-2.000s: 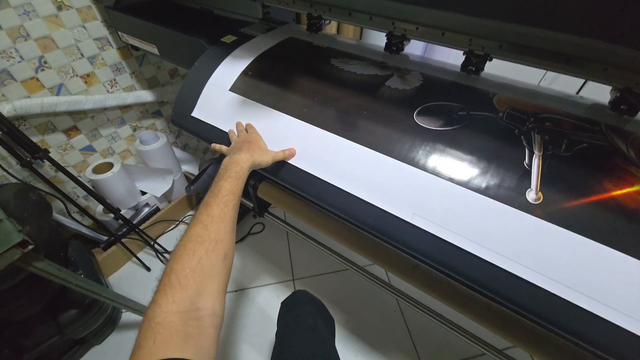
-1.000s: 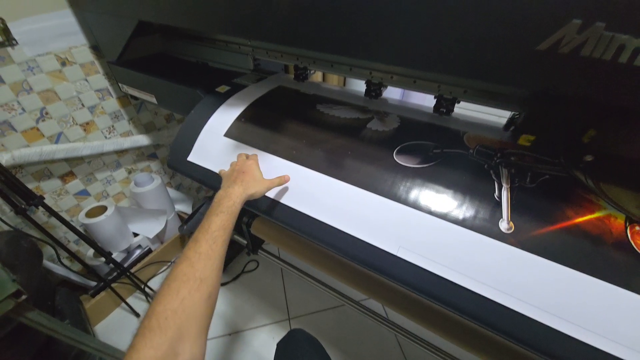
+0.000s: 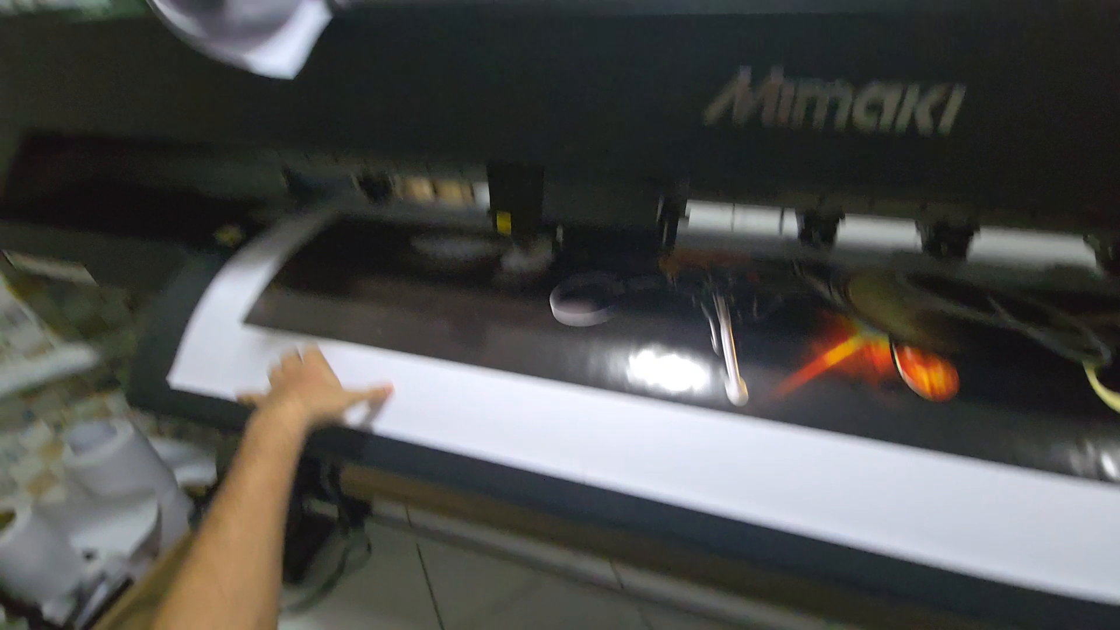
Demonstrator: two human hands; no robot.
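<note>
A Mimaki large-format printer spans the view, slightly blurred. Out of it, over the dark curved front platen, comes a wide white sheet bearing a glossy, mostly black print with orange and red parts. My left hand lies with spread fingers on the white margin near the sheet's left front corner, gripping nothing. A black carriage part with a yellow mark stands above the print. My right hand is out of view.
White paper rolls stand at the lower left beside a patterned tile surface. A cable hangs below the platen over the tiled floor. Loose white paper shows on top of the printer. Pinch rollers line the slot.
The view has swung up and to the right, showing more of the printer and print. The black carriage part now shows over the left part of the print. My left hand stays at the white margin.
</note>
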